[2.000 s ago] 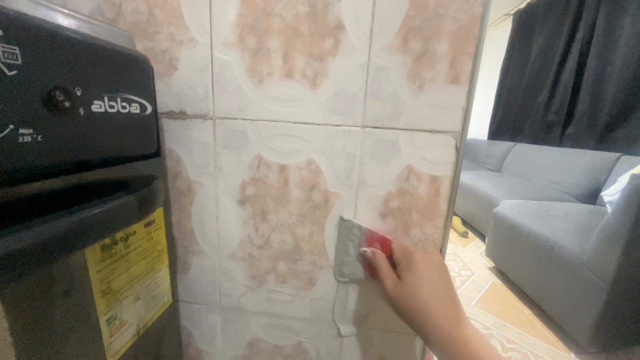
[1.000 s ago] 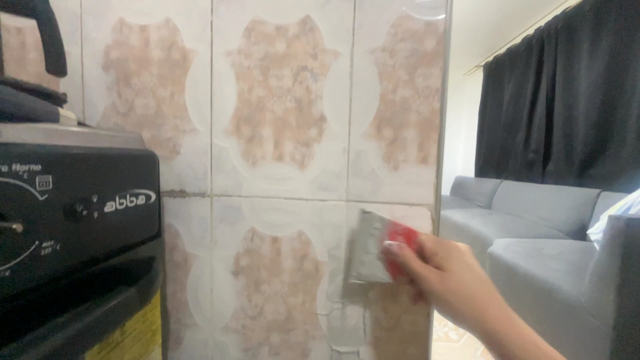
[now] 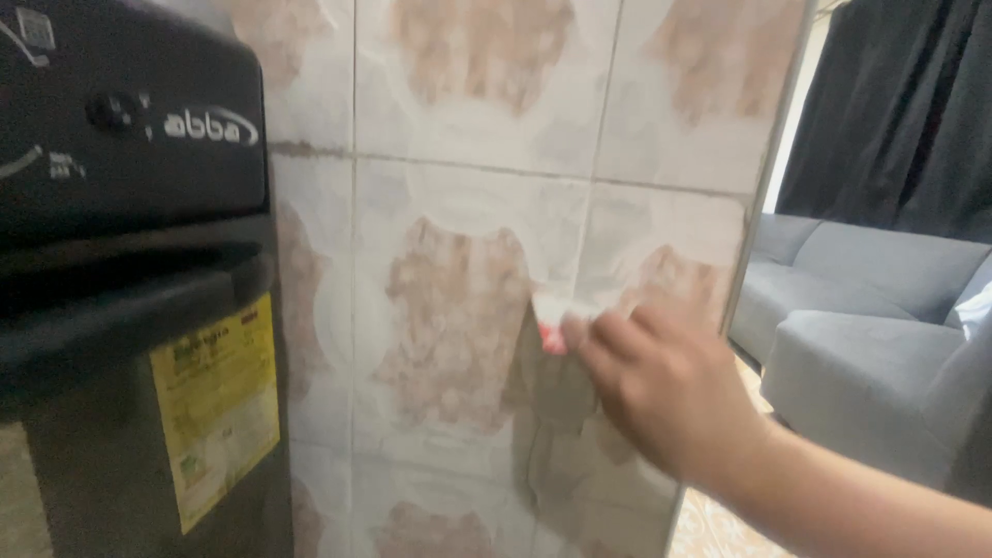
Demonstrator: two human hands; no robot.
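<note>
My right hand (image 3: 659, 372) grips a small red and white flat spreader (image 3: 552, 329) against the tiled wall (image 3: 457, 310), near the vertical joint between two tiles. Motion blurs the hand and the tool. Just below the tool, a patch of greyish paste (image 3: 559, 395) lies on the tile, with an uneven lower edge and a thin line running down from it. How much paste sits on the tool I cannot tell. My left hand is out of the picture.
A black stove (image 3: 132, 178) with a knob, a handle and a yellow label (image 3: 221, 418) stands close at the left. Beyond the wall's right edge are a grey sofa (image 3: 860, 349), a dark curtain (image 3: 883, 116) and patterned floor (image 3: 721, 527).
The spreader has turned in my right hand: its grey-coated face showed before, and now a white and red side shows. The view has shifted down since one second ago.
</note>
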